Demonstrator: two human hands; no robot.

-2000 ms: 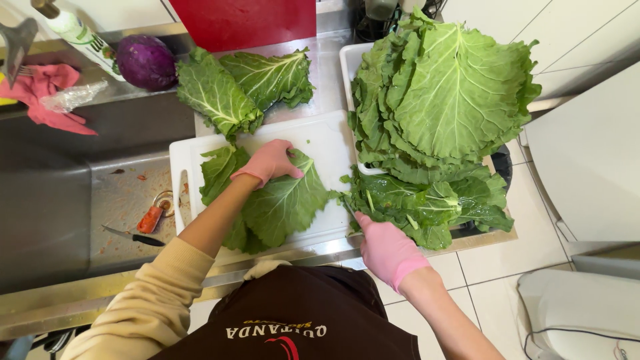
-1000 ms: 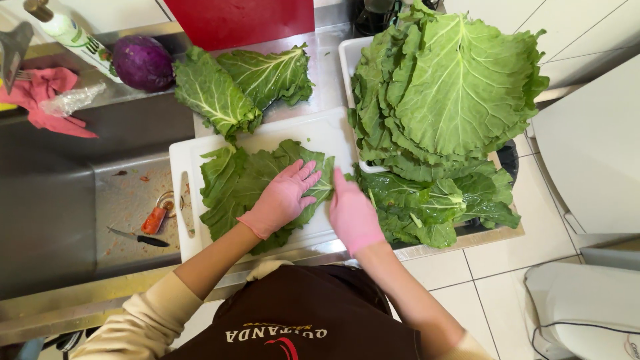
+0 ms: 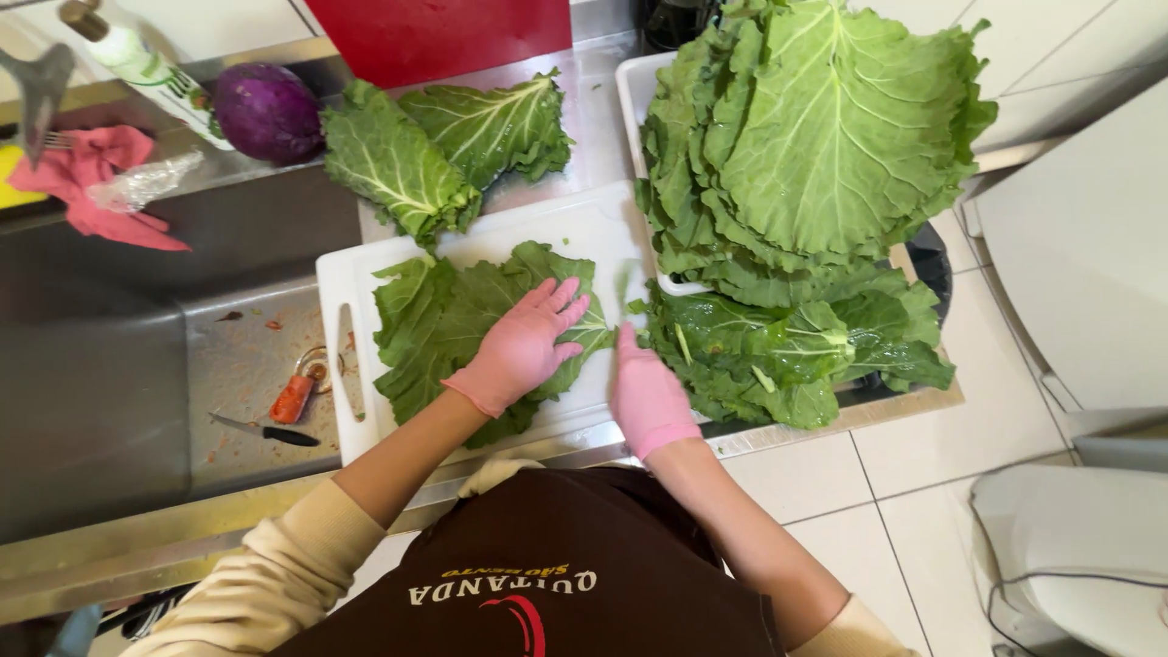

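Note:
My left hand (image 3: 522,345), in a pink glove, lies flat on large green leaves (image 3: 474,310) on a white cutting board (image 3: 584,214), its fingers somewhat spread. At the board's right side is my right hand (image 3: 646,392), also pink-gloved, forefinger pointing forward and the other fingers curled underneath. A blurred, thin streak shows ahead of that forefinger; whether the hand holds a tool is hidden. Right beside it lie more leaves (image 3: 757,347) with cut stem pieces on them. A tall stack of broad leaves (image 3: 821,146) fills a white tray (image 3: 631,109).
Behind the board lie two folded leaf bundles (image 3: 392,164), (image 3: 497,123) and a purple cabbage (image 3: 266,111). A red board (image 3: 447,36) stands at the back. Left, the steel sink (image 3: 91,365) holds a small knife (image 3: 287,436) and an orange-handled tool (image 3: 292,399). A bottle (image 3: 151,78) leans nearby.
Two seconds ago my right hand was over the leaves right of the board; it has moved left to the board's edge. My left hand has shifted nearer to me on the leaves.

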